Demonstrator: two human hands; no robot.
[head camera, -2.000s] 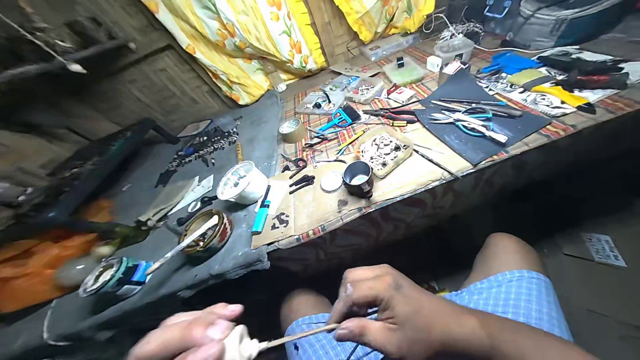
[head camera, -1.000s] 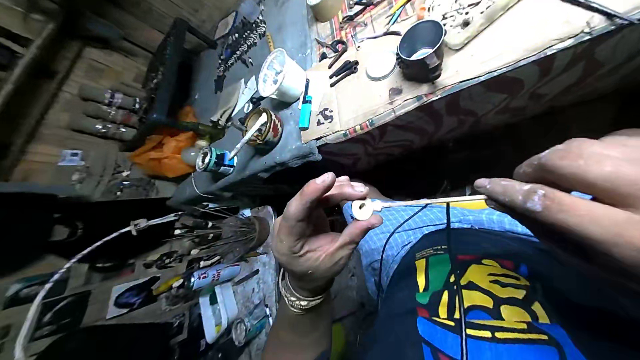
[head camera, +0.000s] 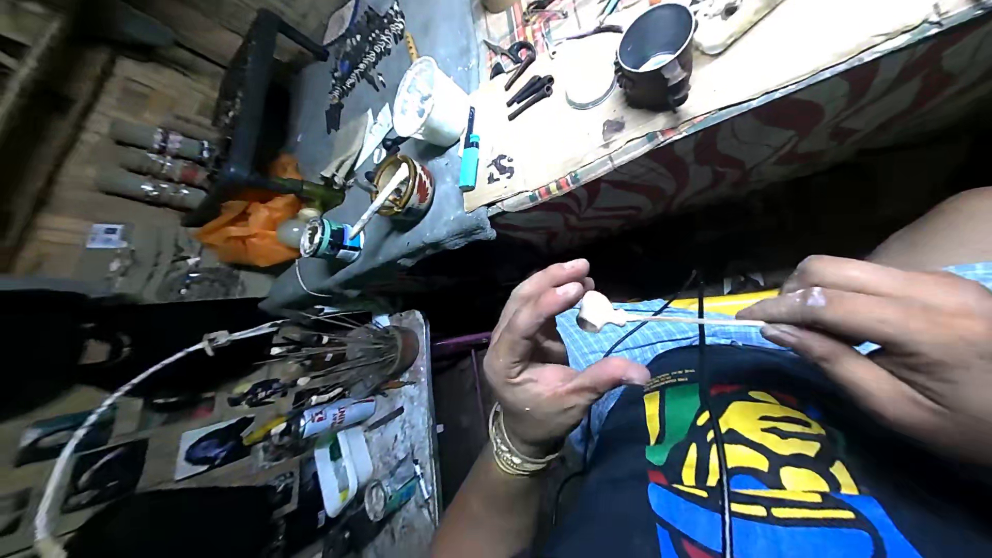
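My right hand pinches the far end of a thin pale stick between thumb and fingers. On the stick's left end sits a small cream-coloured rounded piece, its exact kind unclear. Around that piece my left hand is held with thumb and fingers apart, not plainly touching it. A braided bracelet circles the left wrist. Piece and stick are above my lap, in front of a dark printed shirt and blue checked cloth.
On the workbench are a dark cup, a white tub, a turquoise marker and a brown-rimmed can with a stick across it. A lower-left table holds a spray can and a white container. A dark cord hangs before my shirt.
Since the earliest frame, my left hand has come off the cream piece, and its fingers now stand apart. My right hand still holds the stick. The view has turned strongly.
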